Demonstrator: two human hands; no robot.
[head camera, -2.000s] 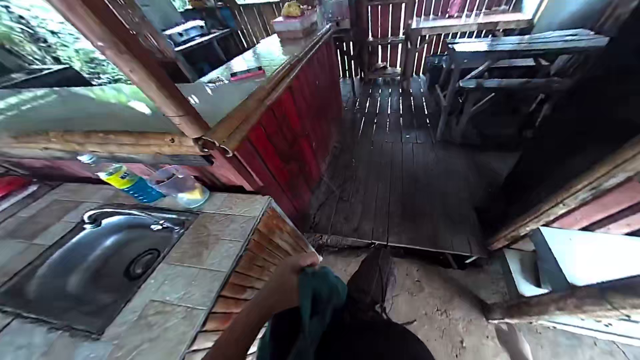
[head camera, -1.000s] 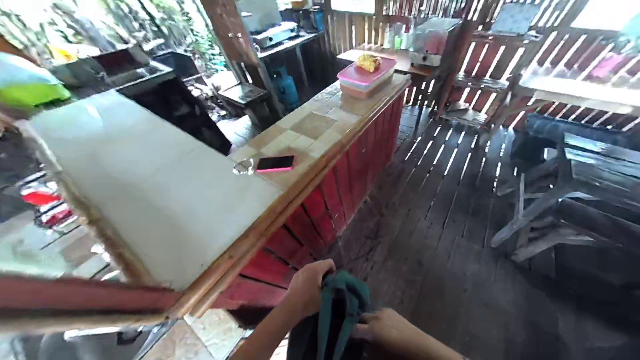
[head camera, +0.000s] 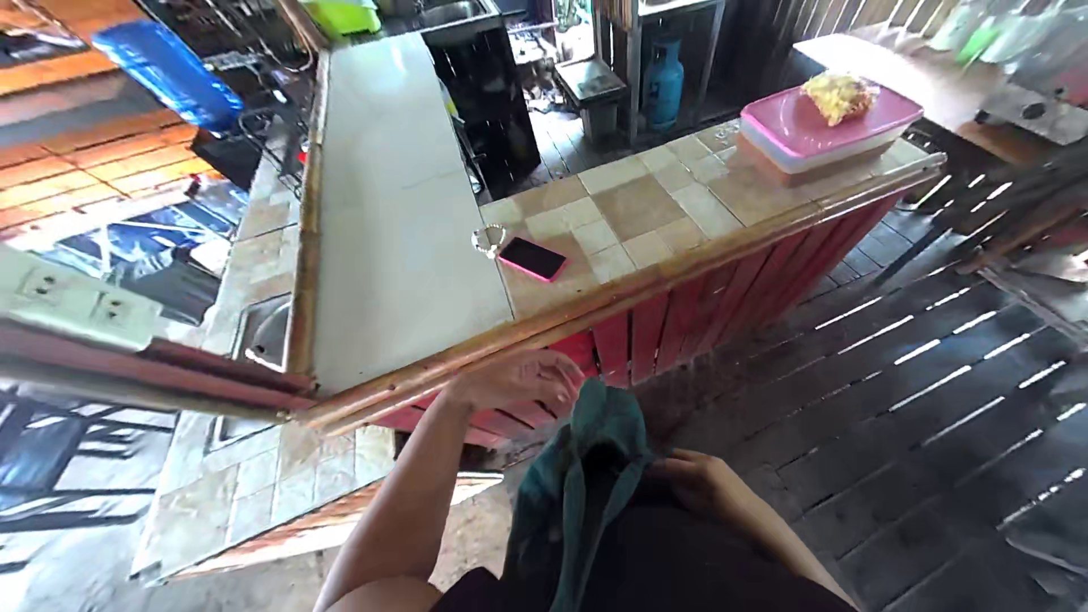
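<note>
A dark green cloth (head camera: 605, 425) hangs in folds in front of my body. My left hand (head camera: 520, 380) is off the cloth, just left of its top, with the fingers apart and curved, near the bamboo-edged counter. My right hand (head camera: 693, 476) touches the cloth's right side; its fingertips are partly hidden, so its grip cannot be told. On the tiled part of the counter lie a pink-cased phone (head camera: 533, 258) and, beside it, a beaded bracelet (head camera: 489, 240). A plastic container with a pink lid (head camera: 829, 127) stands farther right, bearing a bag of yellow food (head camera: 838, 97).
The counter's white top (head camera: 399, 212) runs away from me at left, and its red plank side (head camera: 680, 327) faces me. A blue gas cylinder (head camera: 665, 83) stands behind it. A sink (head camera: 270, 331) is at left. Dark floorboards (head camera: 918, 425) with gaps lie at right.
The view has swung left and the counter is nearer. My left hand, on the cloth one second ago, has let go of it. My right hand has stayed at the cloth since then.
</note>
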